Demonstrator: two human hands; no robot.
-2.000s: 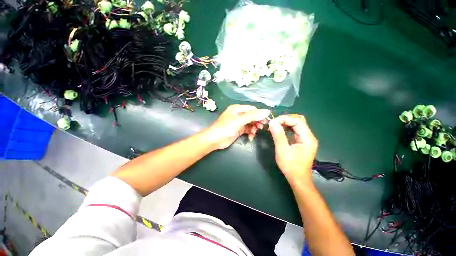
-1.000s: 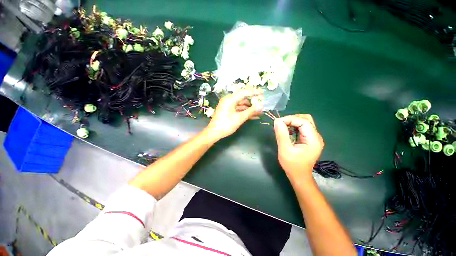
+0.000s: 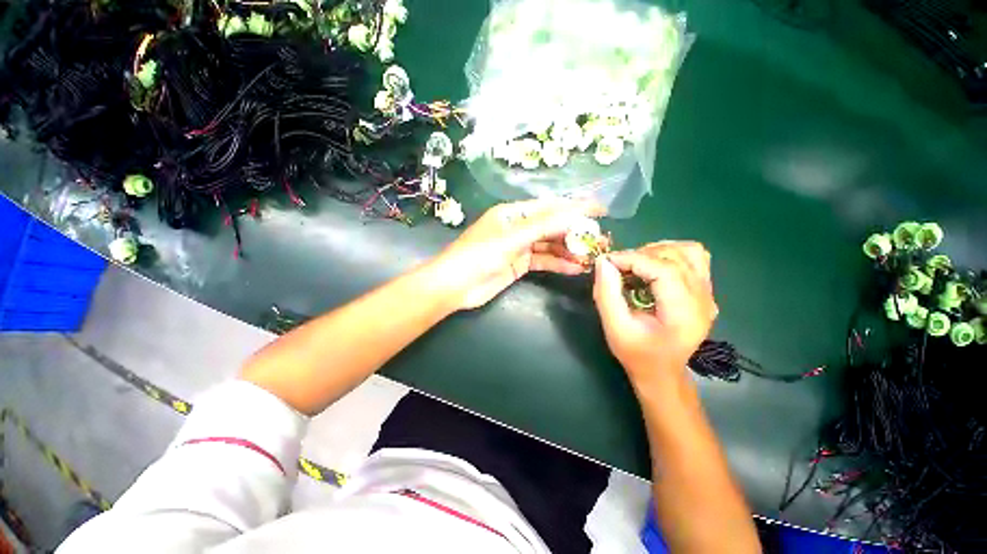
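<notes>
My left hand (image 3: 503, 254) holds a small whitish plastic housing (image 3: 583, 236) at its fingertips. My right hand (image 3: 656, 298) pinches thin lead wires (image 3: 602, 253) against the housing's right side. A pale green round unit (image 3: 643, 295) shows partly between the right fingers and palm. Just beyond my hands lies the clear plastic bag (image 3: 639, 179), with several whitish-green pieces inside. A folded black cable assembly (image 3: 719, 360) lies right of my right hand, its red-tipped tail pointing right. Exactly how the leads meet the housing is too small to tell.
The left cable pile (image 3: 271, 108) is a large black tangle with pale heads. The right cable pile (image 3: 920, 400) has green heads grouped at its top. A blue bin (image 3: 43, 271) stands below the table edge at left. Dark cables (image 3: 931, 38) lie at the far right.
The white housing now shows at my left fingertips, and my right fingers have closed in on it with the leads. A round green unit has come into sight in my right hand.
</notes>
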